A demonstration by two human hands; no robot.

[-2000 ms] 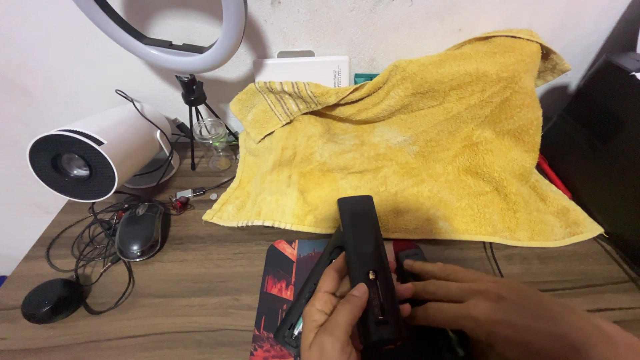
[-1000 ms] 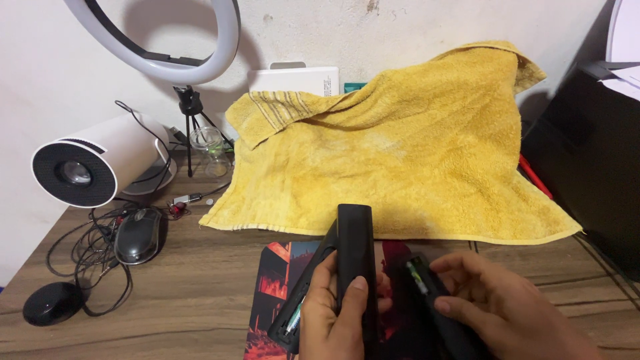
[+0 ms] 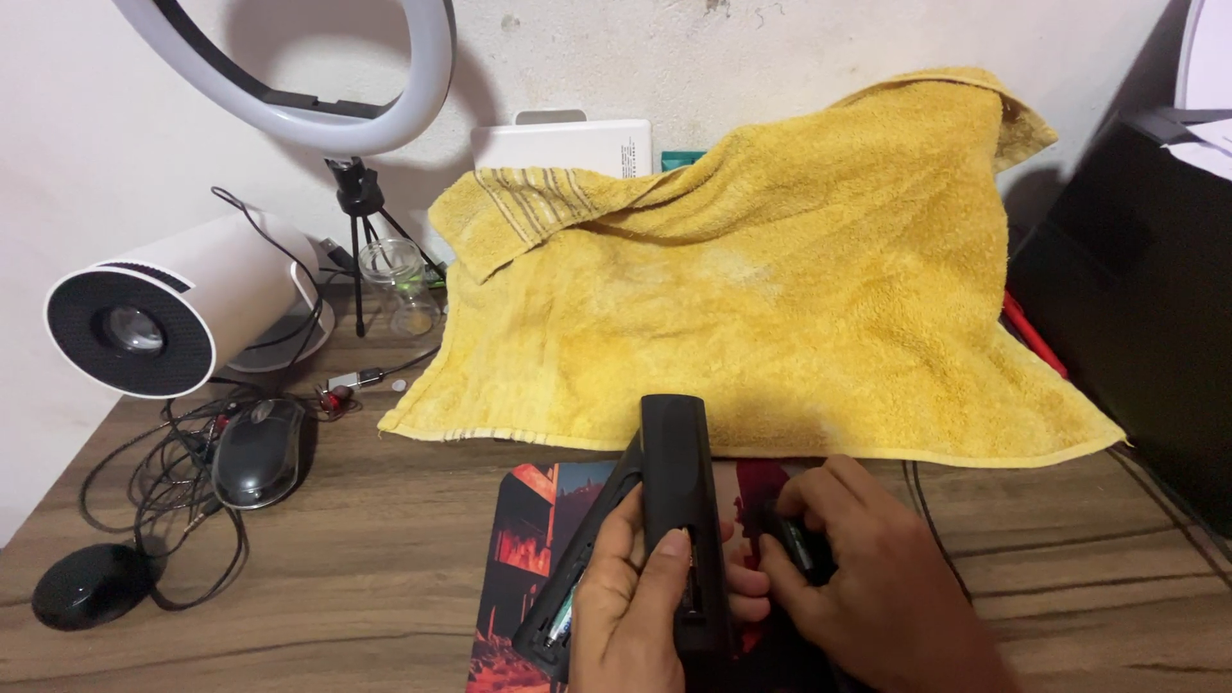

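My left hand (image 3: 640,587) holds a black remote control (image 3: 676,452) upright, its back with the battery slot turned to me and my thumb beside the slot. Behind and left of it, a second black remote (image 3: 587,568) lies tilted on a patterned mouse pad (image 3: 515,577), with a battery (image 3: 561,616) in its open compartment. To the right, my right hand (image 3: 847,558) has its fingers at another black remote (image 3: 807,544), where a battery shows in the slot. The hand covers much of that remote.
A yellow towel (image 3: 722,318) is draped behind the pad. At left are a white projector (image 3: 192,289), a mouse (image 3: 258,452), tangled cables, a round black object (image 3: 91,585), a glass jar (image 3: 399,289) and a ring light (image 3: 423,96) on a tripod. A black case (image 3: 1136,289) stands at right.
The battery slot of the remote in my left hand now shows beside my thumb. My right fingers have shifted over the top end of the right remote, after reaching it from beside the left one.
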